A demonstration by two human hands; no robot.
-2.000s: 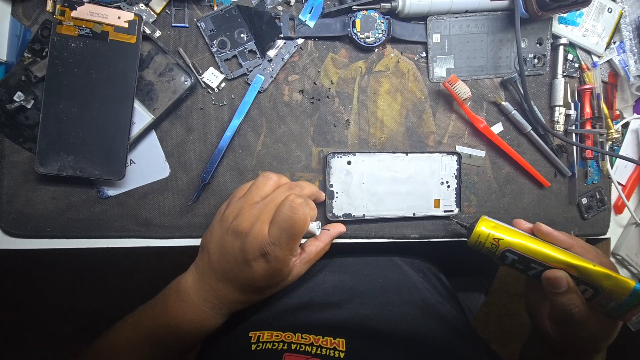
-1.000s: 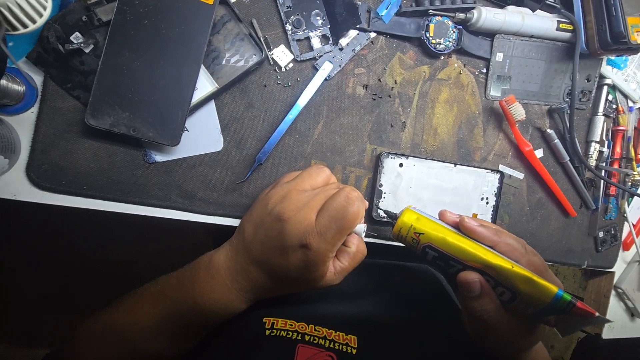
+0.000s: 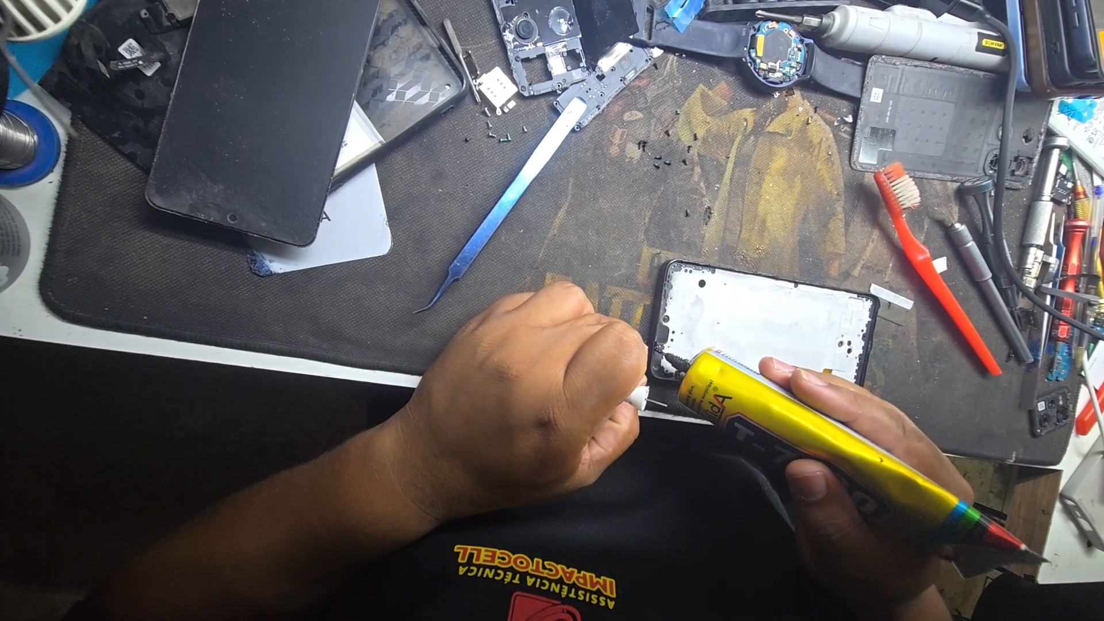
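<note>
My left hand (image 3: 535, 397) is closed in a fist on a small white cap (image 3: 639, 398) with a thin metal pin pointing right. My right hand (image 3: 862, 483) grips a yellow and black glue tube (image 3: 793, 431), its dark nozzle (image 3: 677, 362) pointing left over the corner of a phone frame (image 3: 759, 319) with a white inner face. The pin is a little below and left of the nozzle, not touching it. The frame lies flat on the dark mat (image 3: 345, 293) near its front edge. The tube hides part of the frame's lower edge.
Blue tweezers (image 3: 509, 198) lie left of the frame, a red toothbrush (image 3: 936, 267) and a grey pen-like tool (image 3: 987, 289) right of it. A phone screen (image 3: 259, 112) rests at the left. Tiny screws, an opened smartwatch (image 3: 776, 53) and a phone back cover (image 3: 940, 116) are farther back.
The tube has moved left, its nozzle from the frame's lower right corner to the lower left one. My left hand has turned and closed more around the white cap. The view has shifted.
</note>
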